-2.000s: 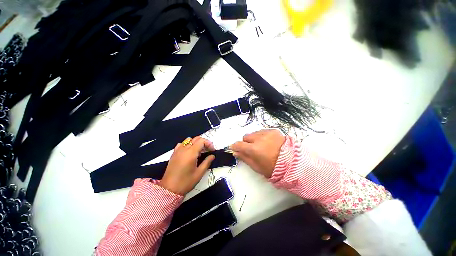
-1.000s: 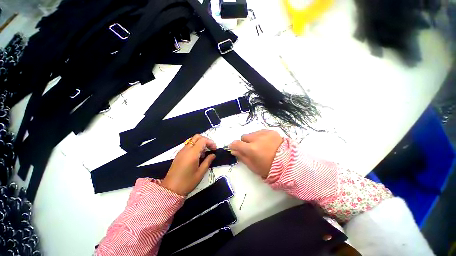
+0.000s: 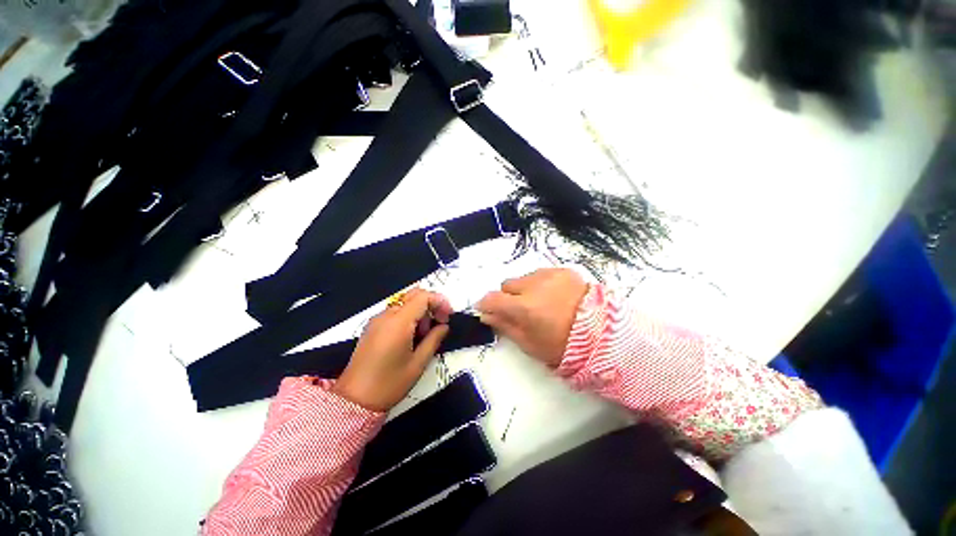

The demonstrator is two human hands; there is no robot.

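Note:
A black webbing strap (image 3: 236, 369) lies folded on the white table, its end under my fingertips. My left hand (image 3: 393, 348) pinches this end between thumb and fingers; a gold ring is on one finger. My right hand (image 3: 537, 314) has its fingertips closed together at the strap end, close to the left fingertips. A tiny pale glint shows at the right fingertips; what they pinch is too small to tell. A strap buckle (image 3: 442, 246) with a thin silver frame lies on the strap section above my hands.
Several short black straps (image 3: 425, 414) lie nearest me. A dark frayed thread bundle (image 3: 613, 228) is right of centre. A large strap pile (image 3: 210, 115) fills the upper left. Ringed pieces (image 3: 37, 461) line the left edge. A blue bin-like object (image 3: 881, 335) is beside the table (image 3: 765, 225).
The view has shifted slightly, so the straps appear a little further left. My hands stay at the strap end, with only small fingertip movements.

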